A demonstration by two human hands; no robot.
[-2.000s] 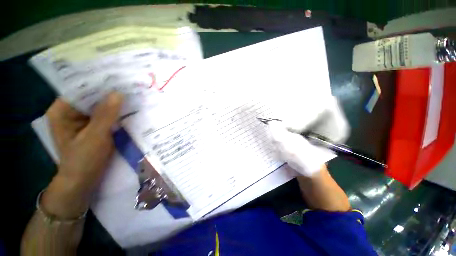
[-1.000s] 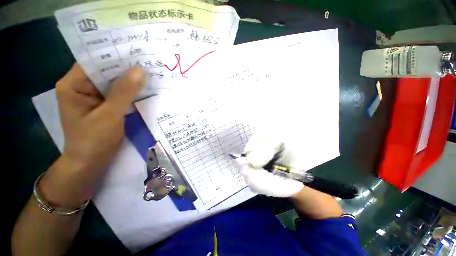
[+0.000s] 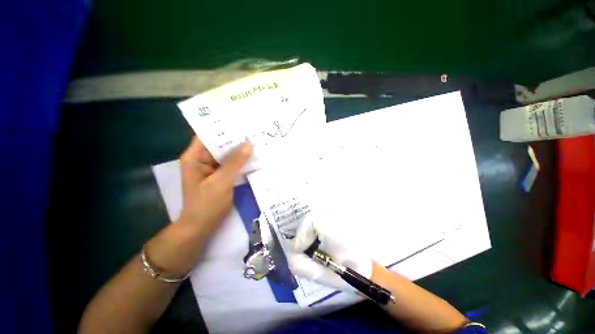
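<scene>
My left hand [image 3: 212, 189], bare with a bracelet, holds the status card [image 3: 261, 117] by its lower left part, thumb on top. The card has a yellowish top band and a red tick. My right hand [image 3: 333, 258], in a white glove, holds a black pen [image 3: 355, 279] over the record sheet [image 3: 280, 189]. The pen's tip is hard to make out near the written rows. The sheet lies on the blue clipboard [image 3: 248, 202] with a silver clip [image 3: 259, 254]. The glove hides much of the sheet. Larger white paper [image 3: 417, 156] lies around it.
A whitish bottle [image 3: 548, 119] lies at the right above a red box [image 3: 577, 215], which the picture's edge cuts off. A small blue-and-yellow item [image 3: 530, 169] lies left of them. A pale strip [image 3: 150, 87] crosses behind the card. Deep blue fills the left edge.
The view has shifted, so the papers and hands appear further right and lower. The gloved hand and pen have moved left across the sheet, closer to the written rows. The card is still held.
</scene>
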